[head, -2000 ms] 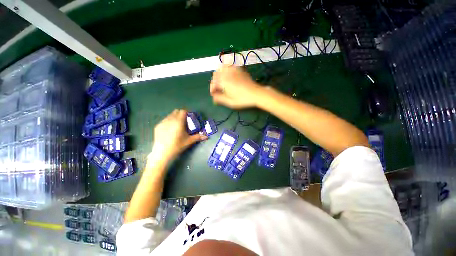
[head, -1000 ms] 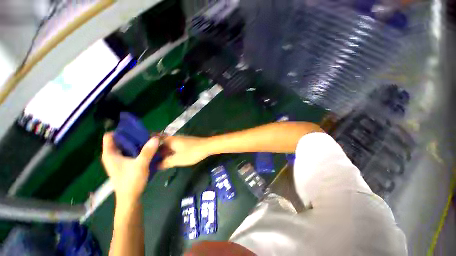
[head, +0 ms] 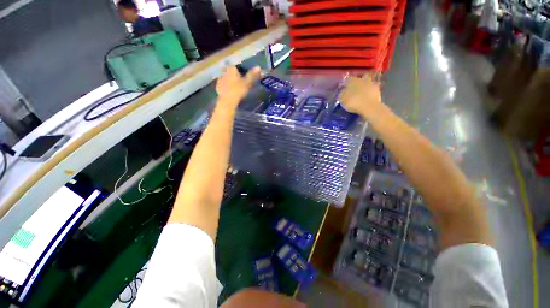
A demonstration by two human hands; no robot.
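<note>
A tall stack of clear plastic trays point(head: 295, 147) stands at the bench's far end, with several blue handheld devices point(head: 310, 109) loose in the top tray. My left hand point(head: 238, 85) is at the stack's far left corner, thumb apart from the fingers; whether it grips the tray edge is unclear. My right hand point(head: 362, 95) is blurred at the stack's right corner, over the tray edge; its fingertips are hard to make out. Blue devices point(head: 293, 233) also lie on the green bench point(head: 241, 240) nearer me.
A tray of dark units point(head: 374, 237) sits below the bench edge at right. Red stacked trays point(head: 341, 36) rise behind. At left are a lit monitor point(head: 39, 237), hanging cables, and a shelf point(head: 90, 135) with green equipment point(head: 145, 60) and a flat dark device. A person is in the background.
The view has swung right to the tray stack. The blue devices that both hands held together over the bench are no longer between them. The hands have moved apart to the stack's two sides.
</note>
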